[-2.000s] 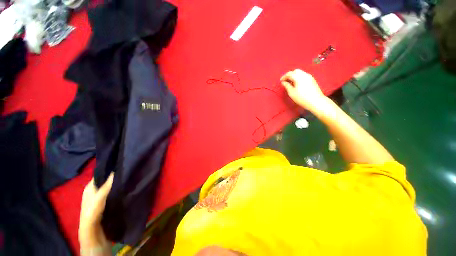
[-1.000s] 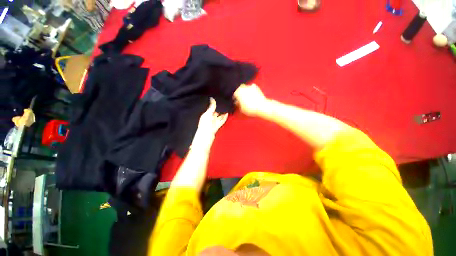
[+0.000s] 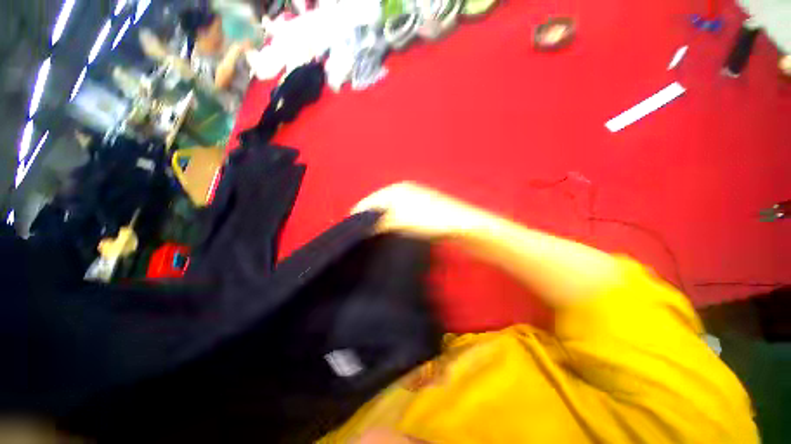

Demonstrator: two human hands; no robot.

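A large dark coat point(image 3: 260, 347) is lifted off the table at the lower left, blurred, with a small white label showing near its lower right. My right hand point(image 3: 395, 208) is blurred and holds the coat's upper edge. My left hand is not clearly visible; a blurred skin-toned patch shows at the bottom left corner, too unclear to tell. A white measuring strip point(image 3: 645, 107) lies on the red table. Dark thread point(image 3: 637, 227) trails loosely on the cloth right of the coat. Thread snips point(image 3: 774, 212) lie at the right edge.
Another dark garment point(image 3: 247, 204) lies on the table's left part. Clear and white plastic point(image 3: 347, 39) is heaped at the back. A small round dish point(image 3: 554, 34), a white chalk piece point(image 3: 677, 57) and a dark spool point(image 3: 741, 51) lie at the back right. A yellow-edged stool point(image 3: 198, 173) stands left.
The coat has been raised from the table and swung left and toward me. My right hand has moved slightly left with its edge. My left hand has gone from clear view.
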